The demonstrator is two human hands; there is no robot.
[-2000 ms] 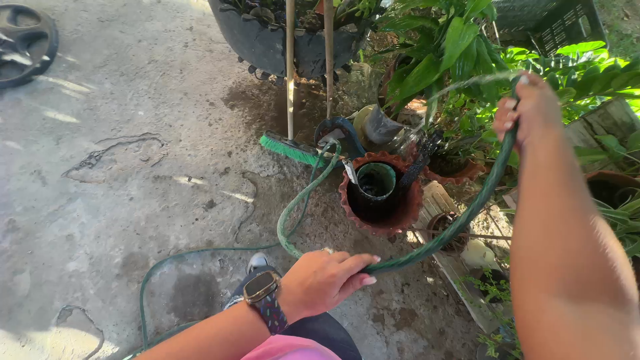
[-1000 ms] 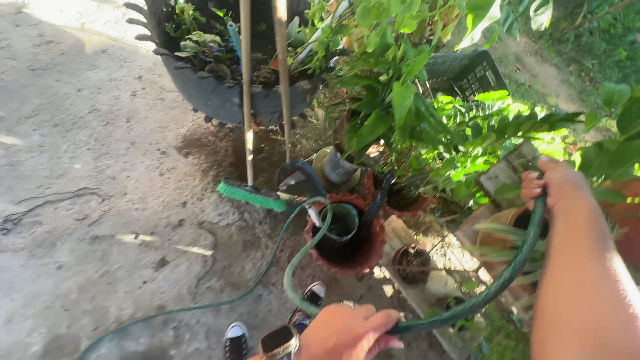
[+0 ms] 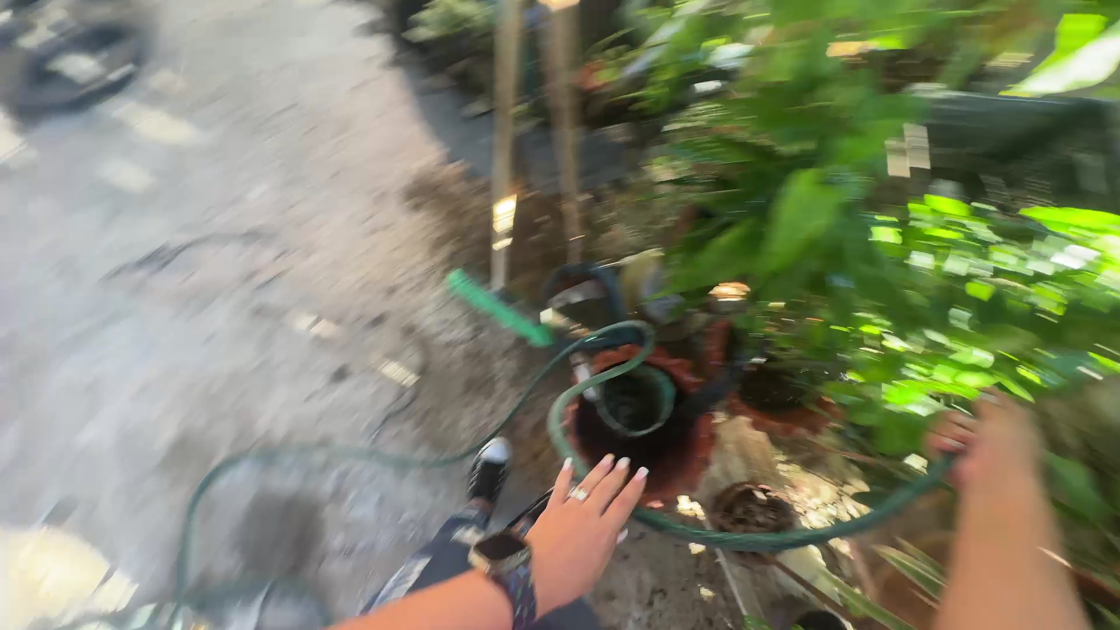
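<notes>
My right hand (image 3: pixel 976 437) grips a green garden hose (image 3: pixel 787 535) close to leafy plants at the right; the leaves partly hide its end. From there the hose sags leftward and passes by my left hand (image 3: pixel 584 529), whose fingers are spread with the palm down. Whether that palm touches the hose cannot be told. Just beyond my left fingers stands a scalloped reddish-brown pot (image 3: pixel 691 455) with a smaller green-rimmed container (image 3: pixel 669 398) inside. The hose loops over the pot's left side and runs on across the concrete. The view is blurred.
A green-bristled broom (image 3: pixel 499 308) lies with its head on the concrete floor beyond the pot, near two upright wooden poles (image 3: pixel 564 131). Dense green plants (image 3: pixel 805 219) crowd the right, with a dark crate (image 3: pixel 1032 149) behind. A small soil-filled pot (image 3: pixel 754 509) stands near the hose.
My left hand, closed around the hose two seconds ago, now has its fingers spread. My right hand still grips the hose and is lower, beside the leaves. The view has shifted.
</notes>
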